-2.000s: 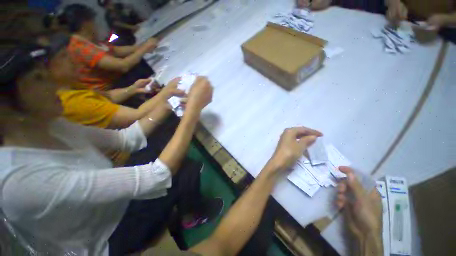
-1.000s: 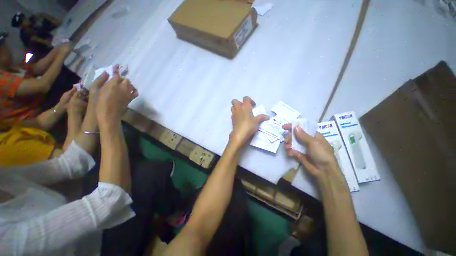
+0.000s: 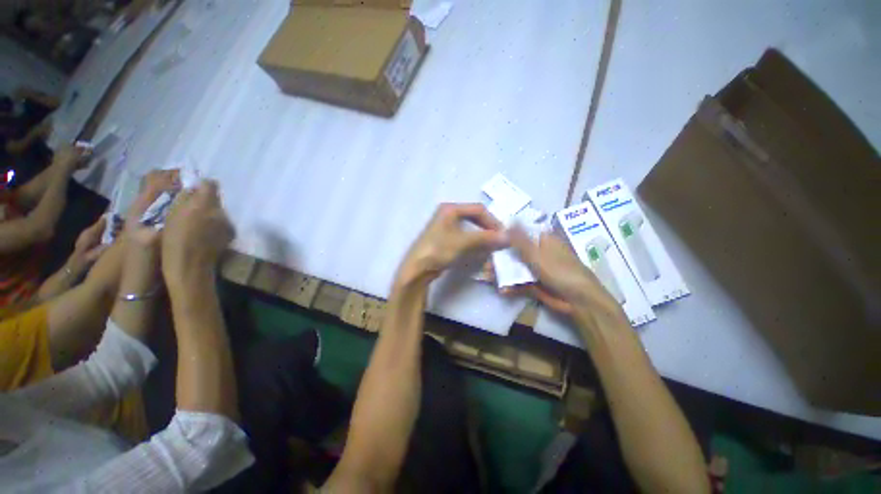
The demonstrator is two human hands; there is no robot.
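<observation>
Small white printed slips [image 3: 506,193] lie in a loose pile near the table's front edge, partly hidden by my hands. My left hand [image 3: 452,241] is over the pile from the left, thumb and fingertips meeting my right hand's fingers. My right hand [image 3: 553,265] holds a white slip [image 3: 514,268] at the pile. Whether my left fingers also grip a slip is blurred. Two slim white retail boxes [image 3: 638,243] with a green spot lie side by side just right of my right hand.
A closed brown carton [image 3: 333,58] with a pale label stands at the upper left. A large brown carton [image 3: 753,241] with flaps lies on the right. Neighbours' hands [image 3: 198,232] handle slips on the left. A brown seam [image 3: 594,96] crosses the white sheeting [image 3: 483,87].
The view has swung right, bringing the large brown carton in further. My hands have come together over the slips; before, they were apart with the slip in my right hand.
</observation>
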